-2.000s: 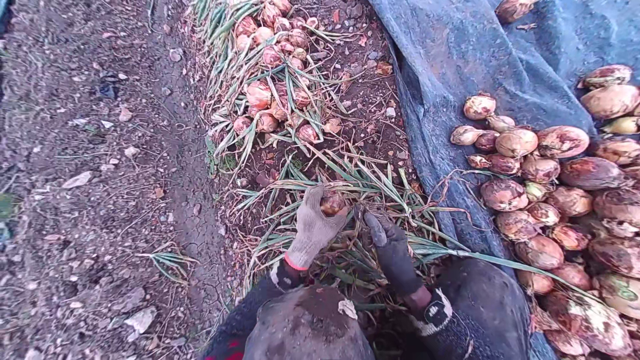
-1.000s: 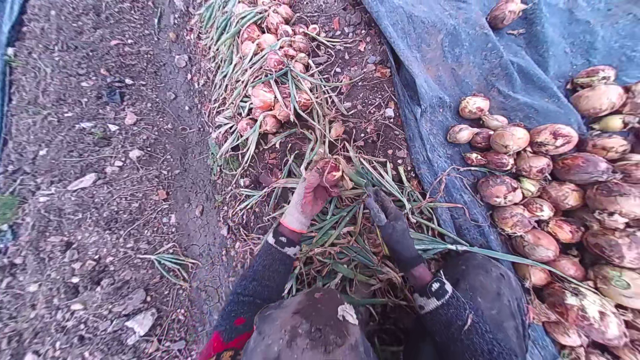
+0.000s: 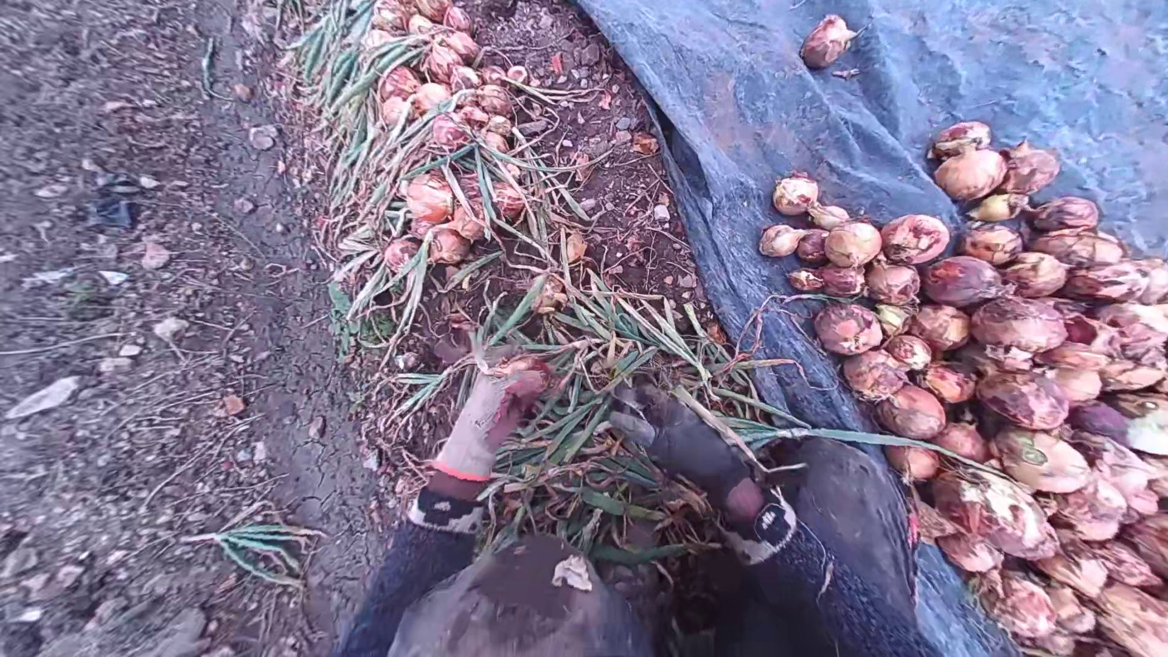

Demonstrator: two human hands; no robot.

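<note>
My left hand (image 3: pixel 488 411), in a pale, dirty knit glove with an orange-red cuff edge, is closed around a reddish onion (image 3: pixel 523 372), partly hidden by the fingers. To its right, my right hand (image 3: pixel 675 433), in a dark grey glove, is over a heap of cut green onion leaves (image 3: pixel 584 420); leaves lie close by its fingers, and whether it grips something cannot be made out. Ahead of the hands, a row of onions with leaves attached (image 3: pixel 438 201) lies on the soil.
A blue tarp (image 3: pixel 730 119) covers the ground at the right, bearing a large pile of topped onions (image 3: pixel 1022 401) and a lone onion (image 3: pixel 826 41). At the left is stony soil (image 3: pixel 164 301) with a small green leaf tuft (image 3: pixel 260 547). My knees are at the bottom.
Two seconds ago the onion showed upright between the fingers of my left hand; now that hand wraps more around it. My right hand stays over the leaves.
</note>
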